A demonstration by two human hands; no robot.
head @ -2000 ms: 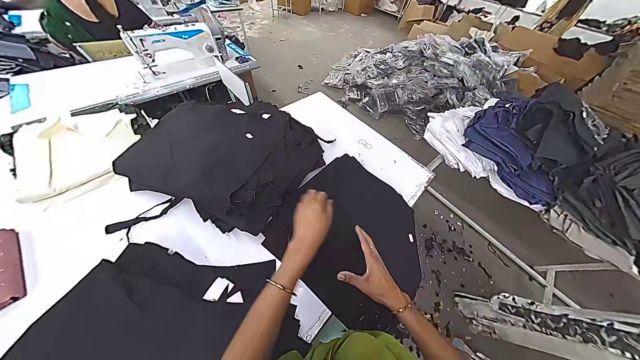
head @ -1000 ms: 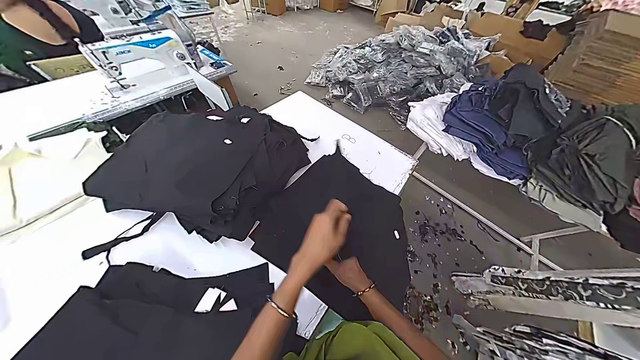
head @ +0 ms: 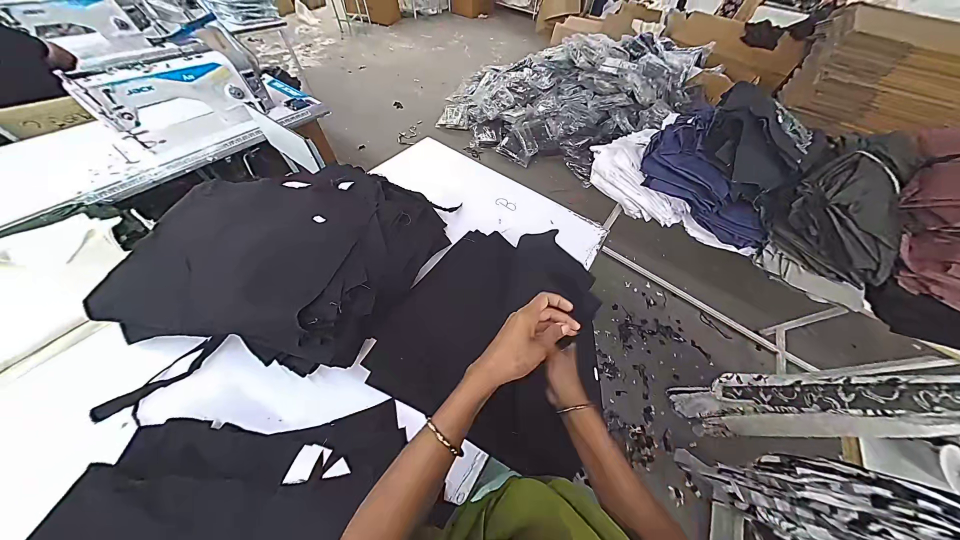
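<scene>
Black cut fabric pieces (head: pixel 442 322) lie on the white tabletop in front of me. Over their right side, my left hand (head: pixel 529 337) has its fingers bent close together; whether it pinches cloth cannot be told. My right hand (head: pixel 566 375) is just below and behind it, its fingers largely hidden by the left hand and dark cloth. A big heap of black fabric pieces (head: pixel 240 262) with small white tags sits to the left. Another black fabric stack (head: pixel 225 480) lies at the lower left, with white paper scraps (head: pixel 304 463) on it.
A Jack sewing machine (head: pixel 180 94) stands at upper left, near a person's arm. Cream fabric (head: pixel 52 277) lies at the left. On the floor are plastic-wrapped packets (head: pixel 570 90), folded garments (head: pixel 690 172) and dark scraps (head: pixel 645 352). Patterned fabric bundles (head: pixel 840 405) are at the right.
Two seconds ago my hands were apart over the black cloth; now they are together toward its right side. The cloth's upper right part now lies folded or shifted. The view has turned somewhat.
</scene>
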